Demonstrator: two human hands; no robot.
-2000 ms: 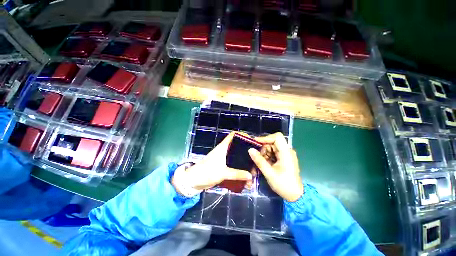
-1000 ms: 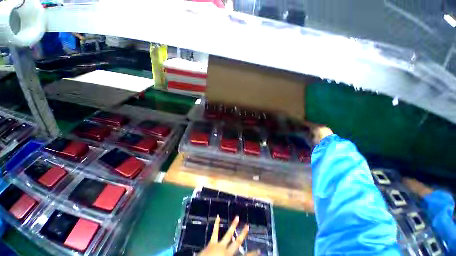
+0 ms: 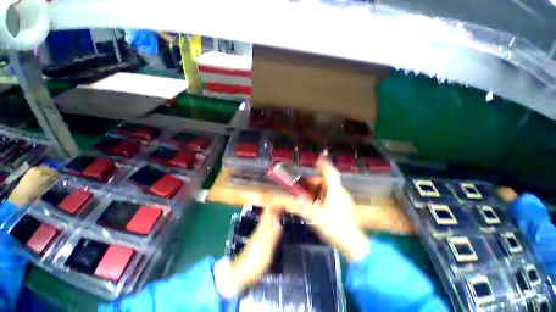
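My right hand (image 3: 338, 216) is blurred and holds a red-and-black device unit (image 3: 289, 180) above the near edge of the rear tray. The unit is tilted and smeared by motion; its red part shows best. My left hand (image 3: 259, 247) is just below and left of it, over the central tray (image 3: 317, 274), with its fingertips blurred near the unit's lower end. Whether it touches the unit or holds anything cannot be told. The central tray shows dark pockets and strong glare and is partly hidden by my hands.
The left tray (image 3: 85, 216) and rear tray (image 3: 247, 161) hold red-and-black units. The right tray (image 3: 442, 234) holds pale-framed parts. A wooden board (image 3: 390, 219) lies under the rear stack. Other people's hands show at the left (image 3: 33, 184) and right (image 3: 507, 195). A pale shelf crosses overhead.
My right hand has come back from the rear tray's right end to the centre and now holds a unit. My left hand has risen from the central tray. Another person's hand has appeared at the left.
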